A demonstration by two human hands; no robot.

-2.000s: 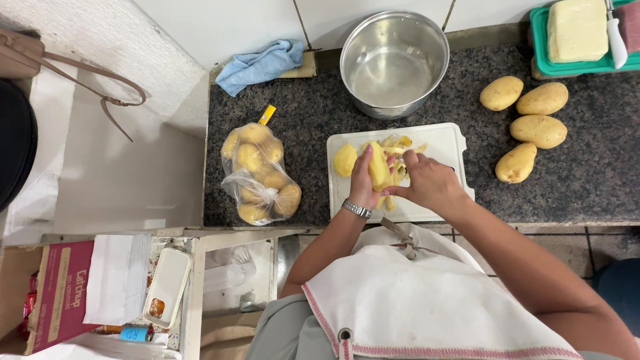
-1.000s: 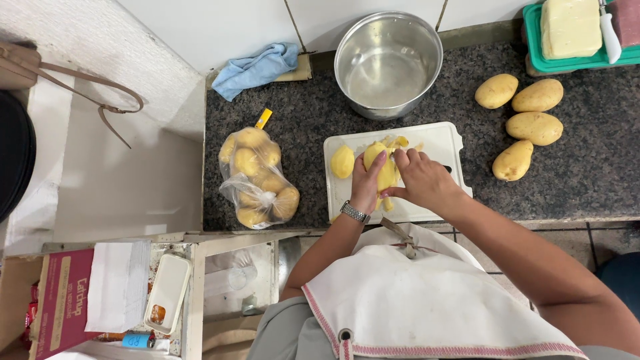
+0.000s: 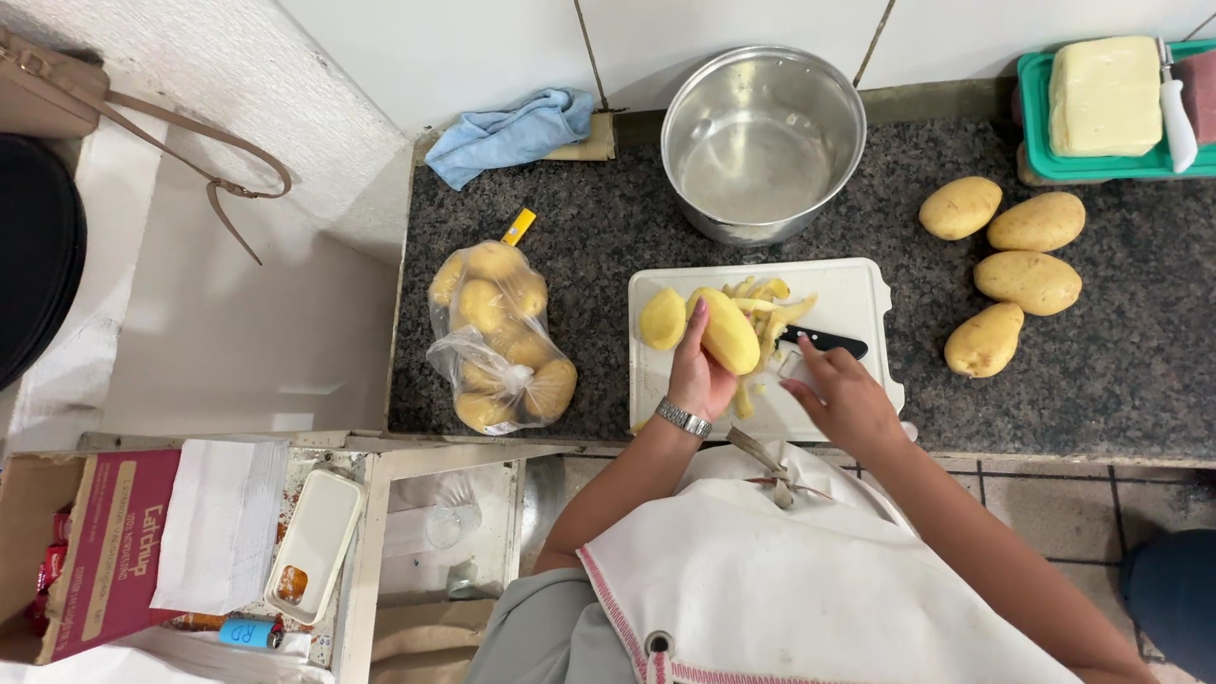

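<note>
My left hand (image 3: 705, 366) holds a peeled potato (image 3: 730, 332) upright over the white cutting board (image 3: 855, 294). A smaller peeled potato (image 3: 662, 318) lies on the board to its left. Potato peelings (image 3: 760, 302) are heaped beside the held potato, with some hanging behind it. My right hand (image 3: 841, 394) is over the board's right part, its fingers closed around a small pale tool, apparently a peeler (image 3: 790, 365), mostly hidden by the hand. Just beyond my fingertips lies a knife's black handle (image 3: 833, 342); its blade is hidden under peelings.
Behind the board stands a metal pot (image 3: 760, 223). A plastic bag of potatoes (image 3: 503, 332) lies left; several unpeeled potatoes (image 3: 1028, 282) lie right. A blue cloth (image 3: 513, 133) is by the wall. A green tray (image 3: 1040, 142) holds a pale block and a white-handled utensil (image 3: 1180, 123).
My right hand has moved off the held potato to the right, uncovering the knife's handle. The potato in my left hand now stands more upright and is plainly seen.
</note>
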